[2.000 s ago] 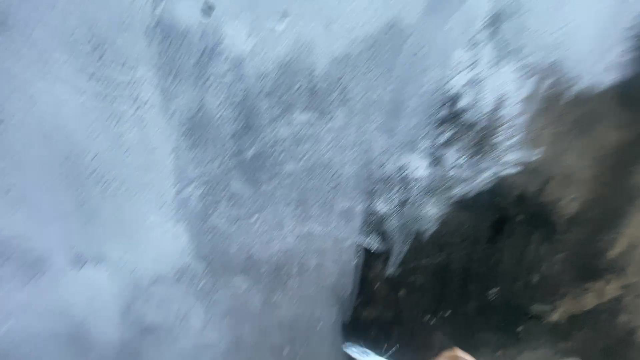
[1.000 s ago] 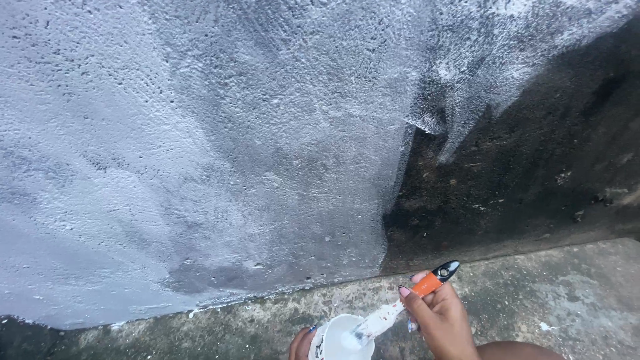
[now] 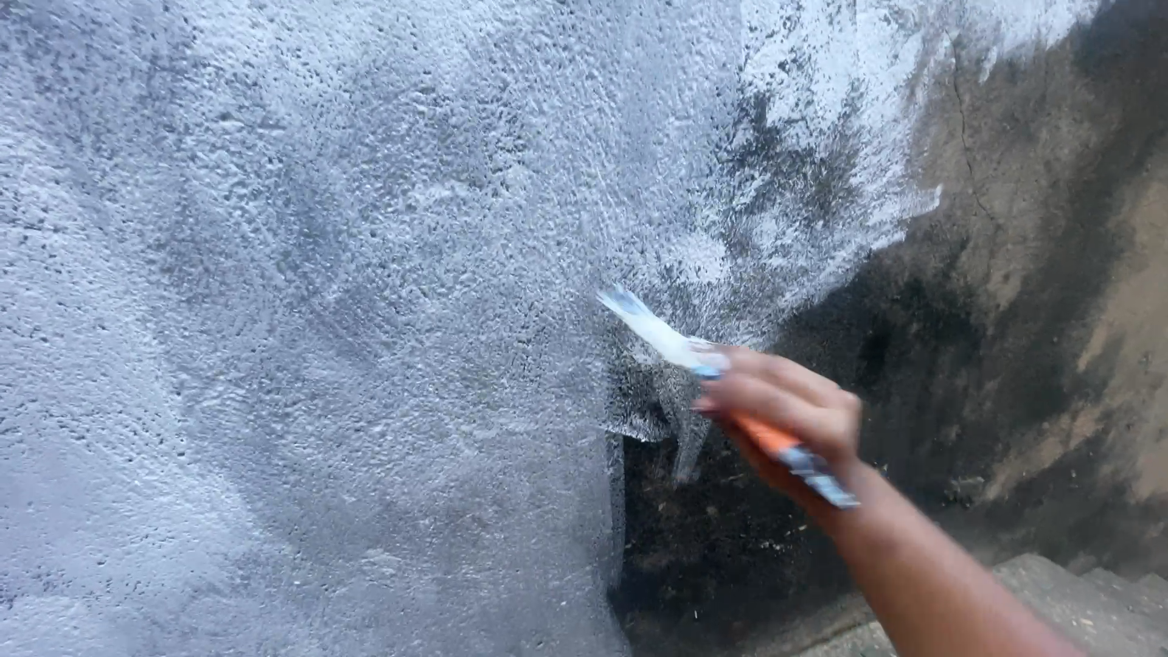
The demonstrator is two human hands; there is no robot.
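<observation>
My right hand (image 3: pixel 789 411) is closed around a paintbrush (image 3: pixel 771 436) with an orange handle whose end is dark and paint-smeared. The bristles carry white paint and point up and to the left, at the edge between the painted and bare wall. White paint (image 3: pixel 411 319) covers the rough wall on the left and centre. Thinner, streaky strokes (image 3: pixel 794 182) lie at the upper right, with dark surface showing through. My left hand is out of view, and so is the white container seen earlier.
Dark, stained bare wall (image 3: pixel 912 392) spreads over the right side, with a thin crack (image 3: pixel 967 146) near the top. A rough concrete ledge (image 3: pixel 1077 598) runs along the wall's foot at the lower right.
My right hand has lifted the brush from the white container up to the wall. My left hand and the container have left the view, which has shifted upward.
</observation>
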